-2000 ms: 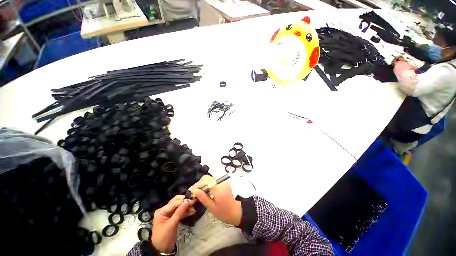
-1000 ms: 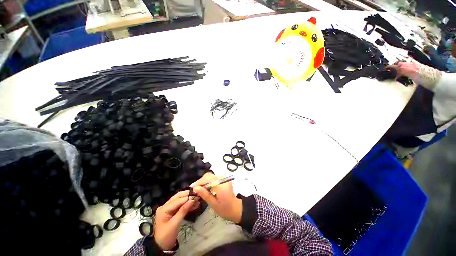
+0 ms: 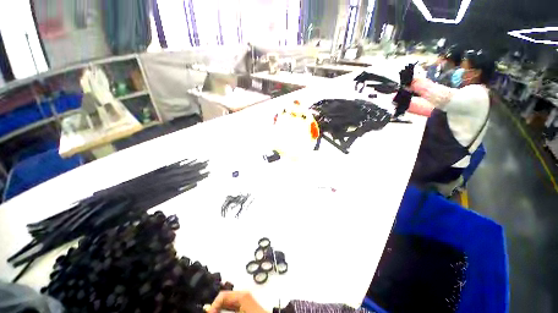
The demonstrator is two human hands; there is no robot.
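Note:
A large heap of small black loops [image 3: 131, 266] lies at the lower left. A small cluster of separate black loops [image 3: 266, 261] lies to its right. My right hand [image 3: 237, 302] shows only in part at the bottom edge, beside the heap; its fingers are cut off by the frame, so whether it holds anything cannot be told. My left hand is out of view. A tangle of dark thread ends [image 3: 235, 204] lies on the white table behind the cluster.
Long black strips [image 3: 122, 198] lie behind the heap. A yellow chick-shaped fan [image 3: 295, 131] stands near black pieces [image 3: 352, 117]. A masked coworker [image 3: 459, 104] lifts black material at the table's far right. A blue bin [image 3: 486, 244] stands right of the table [image 3: 333, 244].
The view has tilted up, so the table things sit lower in the picture. My left hand and the pen-like tool have left view. The coworker's arms are now raised with black material.

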